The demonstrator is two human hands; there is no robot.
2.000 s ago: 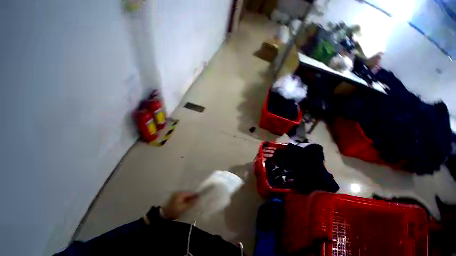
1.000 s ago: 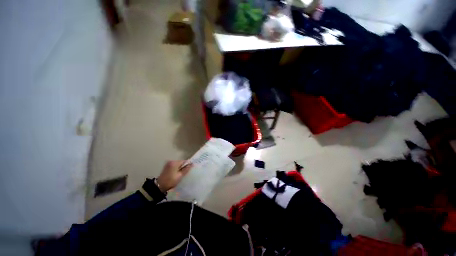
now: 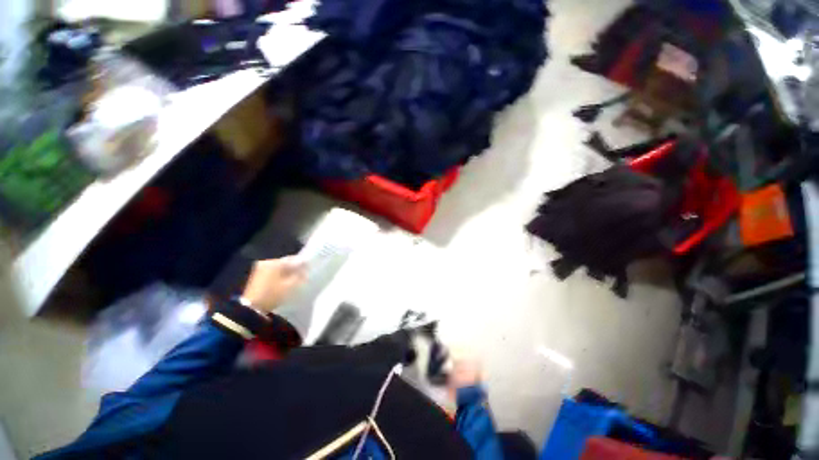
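My left hand [image 3: 273, 284] is at the centre left, closed on the near edge of a white note sheet [image 3: 334, 241], which points away over the bright floor. Faint marks show on the sheet, but it is too blurred to read. A dark cuff and blue sleeve lead to this hand. My right hand [image 3: 464, 372] is low, right of the dark garment on my body. It is small and blurred; a dark and white shape lies beside its fingers, and I cannot tell whether the hand holds it.
A white table [image 3: 215, 112] with a plastic bag and green item is at the left. A large dark garment heap [image 3: 404, 85] rests over a red crate [image 3: 395, 199]. Dark cloth [image 3: 611, 216] hangs from another red crate at the right. A blue container [image 3: 579, 427] is low right.
The view has swung right, away from the wall and aisle. The table and heap now lie nearer, at the left. My left hand still holds the sheet. My right hand has come into view.
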